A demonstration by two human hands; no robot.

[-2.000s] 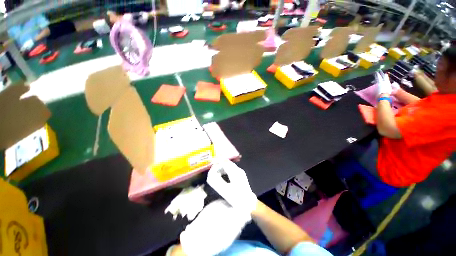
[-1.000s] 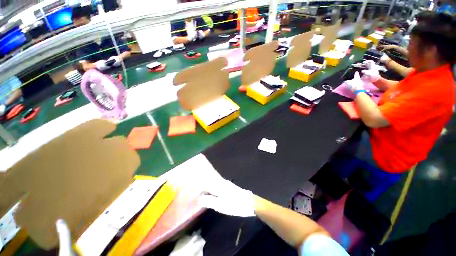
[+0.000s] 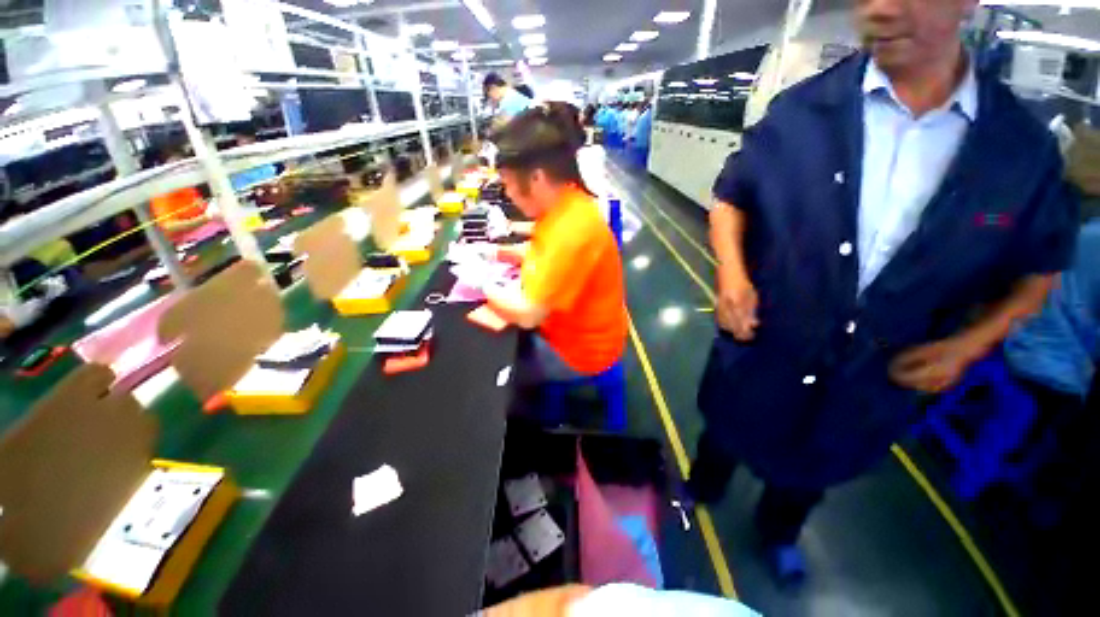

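Observation:
Neither of my hands is in view; only a strip of bare forearm and a light blue sleeve shows at the bottom edge. Nearest at lower left, an open yellow carton (image 3: 199,548) holds white inserts (image 3: 151,521), its brown lid (image 3: 72,476) standing up. Another open yellow carton (image 3: 290,388) is behind it, with dark and white items on its inserts. A small white slip (image 3: 376,488) lies on the black bench (image 3: 410,446). A dark bin (image 3: 543,456) below the bench edge holds white pieces (image 3: 537,533) beside a pink sheet (image 3: 613,518).
A worker in orange (image 3: 579,283) sits along the bench. A person in a dark blue coat (image 3: 784,265) stands in the aisle at right. More open cartons line the green belt (image 3: 271,482). White and black items (image 3: 402,329) rest on a red-orange pad (image 3: 408,360).
The view has swung right towards the aisle. My gloved hands and the carton on the pink slab have left the picture. The person in the dark coat now shows.

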